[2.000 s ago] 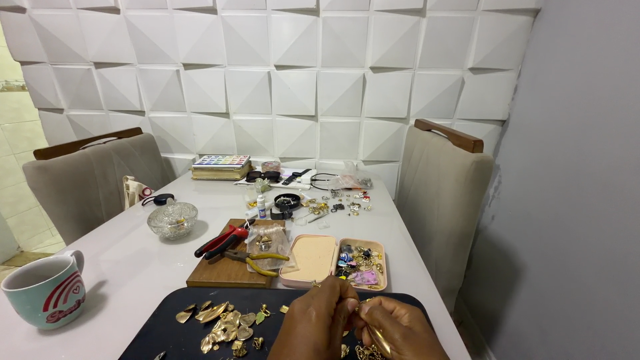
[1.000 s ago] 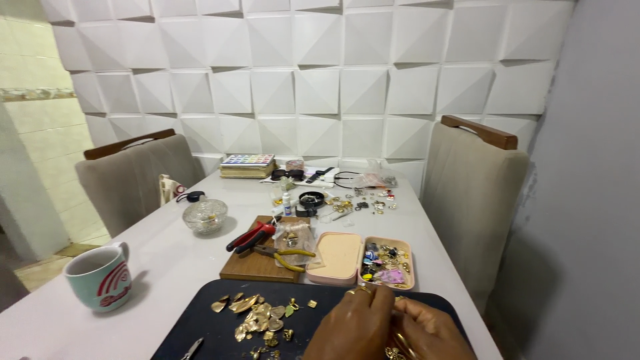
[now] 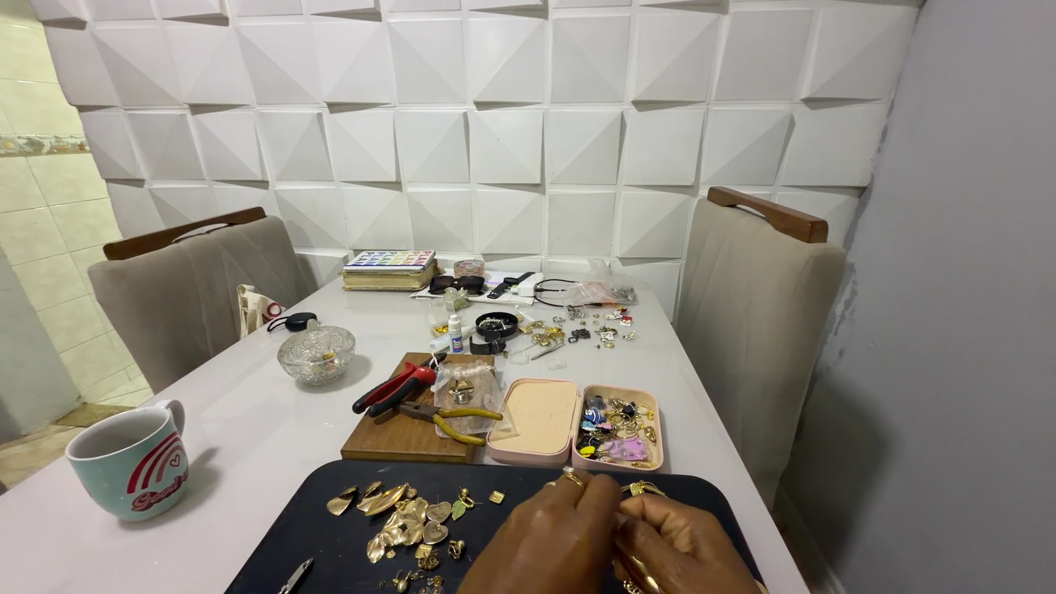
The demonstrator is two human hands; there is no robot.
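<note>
My left hand (image 3: 549, 536) and my right hand (image 3: 681, 540) meet over the right half of a black tray (image 3: 330, 495). A gold-coloured jewelry piece (image 3: 639, 573) shows between them, by the right hand's fingers; the left hand's fingertips are hidden behind its back. A ring sits on a left finger. Gold-coloured leaf and heart pieces (image 3: 404, 524) lie on the tray left of the hands, with small earrings (image 3: 429, 557) below them. More gold-coloured jewelry (image 3: 642, 488) lies just beyond the right hand. The tip of a metal tool (image 3: 295, 576) shows at the tray's lower left.
Beyond the tray are an open pink jewelry case (image 3: 536, 421), a wooden board (image 3: 371, 437), red-and-black pliers (image 3: 400, 388) and yellow-handled pliers (image 3: 462, 417). A mug (image 3: 128, 470) and glass bowl (image 3: 317, 355) stand left. Chairs flank the table.
The view has shifted, bringing more of the tray's left side and the metal tool into sight. Both hands stay close together over the tray, with their fingers slightly rearranged.
</note>
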